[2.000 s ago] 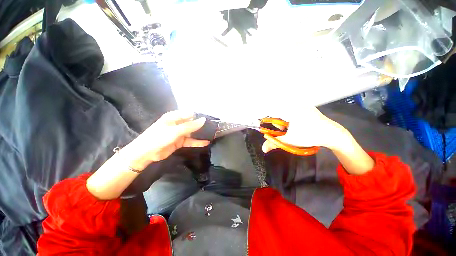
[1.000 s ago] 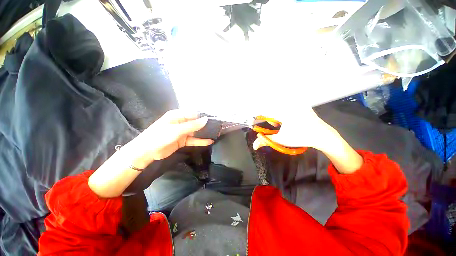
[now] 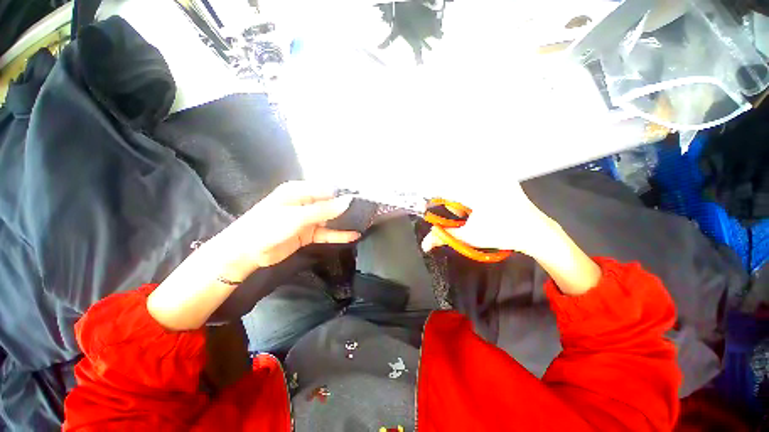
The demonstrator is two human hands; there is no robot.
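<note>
The dark garment piece is bunched at the left and spreads over my lap. My left hand grips its folded edge between thumb and fingers, near the table's front edge. My right hand is closed on the scissors, whose orange loop handles show at the fingers. The blades point left toward the garment edge by my left hand. Glare washes out the blades and part of my right hand, so I cannot tell whether the blades are open.
The white table is overexposed. Metal machine parts stand at its back left. Dark scraps lie at the back middle. A clear plastic bag or bin with a white rim is at the right end, with blue material below it.
My right hand has moved left with the scissors, bringing them closer to my left hand. My left hand has barely moved and still grips the cloth.
</note>
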